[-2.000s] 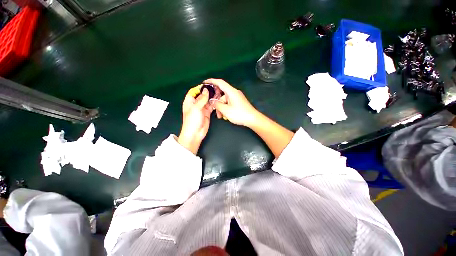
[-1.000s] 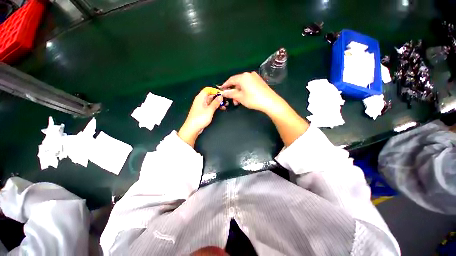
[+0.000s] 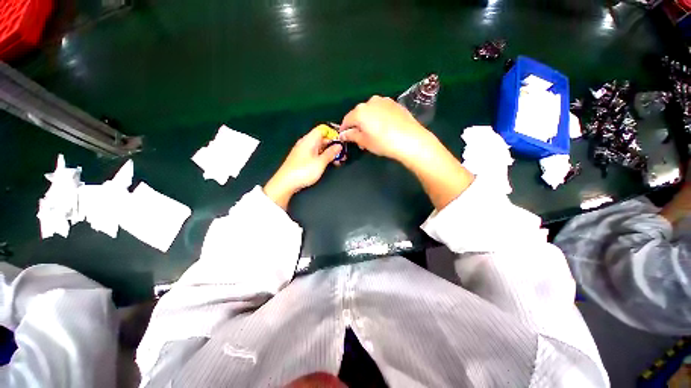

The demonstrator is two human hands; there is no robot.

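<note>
My left hand [image 3: 309,158] holds a small dark glossy part [image 3: 339,155] between thumb and fingers, over the green bench. A yellow finger cot shows on one of its fingertips. My right hand [image 3: 383,130] is against the part from the right, its thumb and fingertips pinched on a small white wipe [image 3: 342,135] that touches the part. Most of the wipe and some of the part are hidden by the fingers.
A clear bottle [image 3: 421,98] stands beyond my right hand. A blue bin [image 3: 532,106] with white wipes is at right, a dark parts heap [image 3: 612,127] beyond. Wipes lie left [image 3: 226,154] and right [image 3: 485,158]. Red crate [image 3: 23,29] far left. Neighbours' sleeves at both sides.
My hands have turned the dark part from facing up to side-on. My right hand has moved up over it, its fingertips now pinched at the part's upper right. The view has shifted slightly.
</note>
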